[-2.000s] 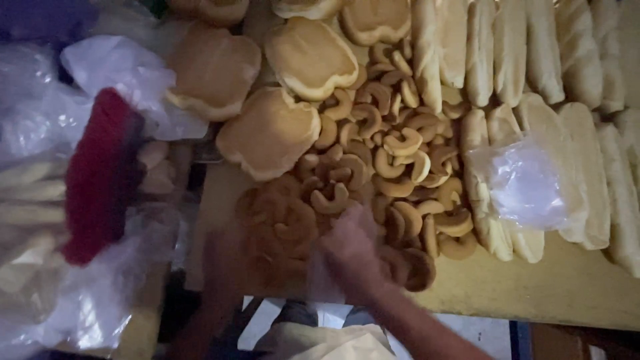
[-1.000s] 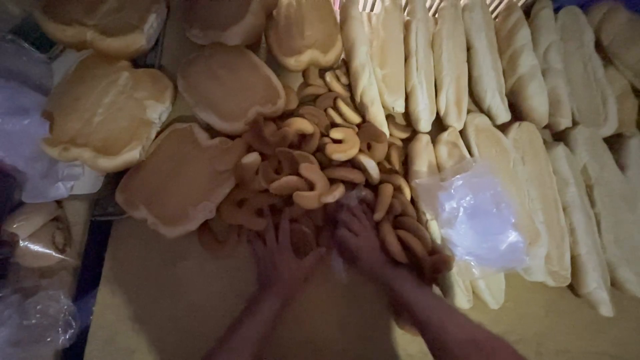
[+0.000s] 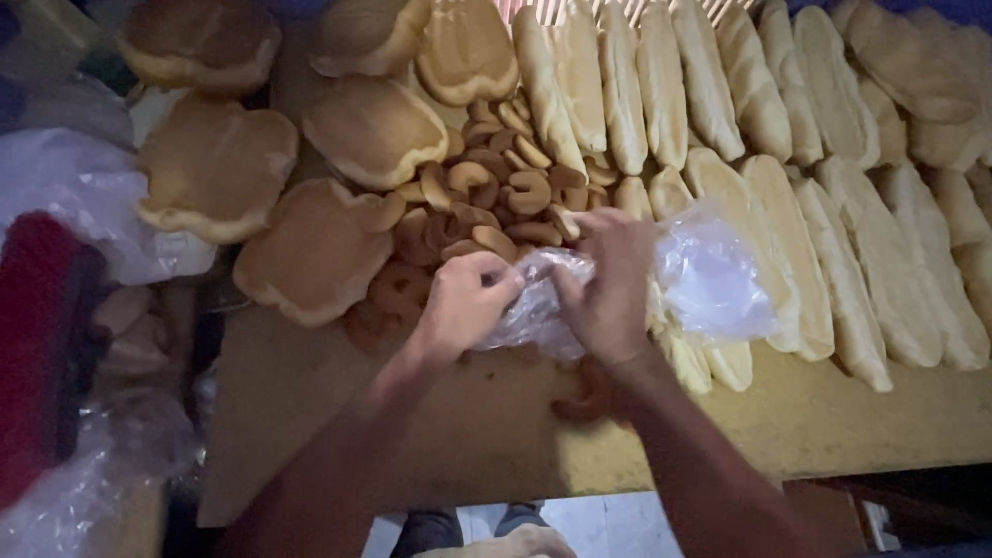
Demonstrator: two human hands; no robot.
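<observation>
A clear plastic bag (image 3: pixel 542 310) lies between my two hands, over the near edge of a pile of small crescent-shaped baked pieces (image 3: pixel 480 186). My left hand (image 3: pixel 467 304) pinches the bag's left side between thumb and fingers. At the bag's right side is my right hand (image 3: pixel 608 283), thumb against the plastic and fingers bent forward beside a pale crescent piece (image 3: pixel 564 222); whether it grips that piece is not clear. Some crescents are partly hidden by my hands and forearms.
Long bread loaves (image 3: pixel 845 256) lie in rows at the right, with a stack of clear plastic bags (image 3: pixel 713 271) on them. Broad flat breads (image 3: pixel 314 252) are at the left. Beyond the left edge of the wooden table (image 3: pixel 310 434) are a red brush-like object (image 3: pixel 39 341) and plastic bags (image 3: pixel 70 194).
My hands have risen from among the crescent pieces and now hold a clear plastic bag between them. The crescent pile looks smaller at its near side.
</observation>
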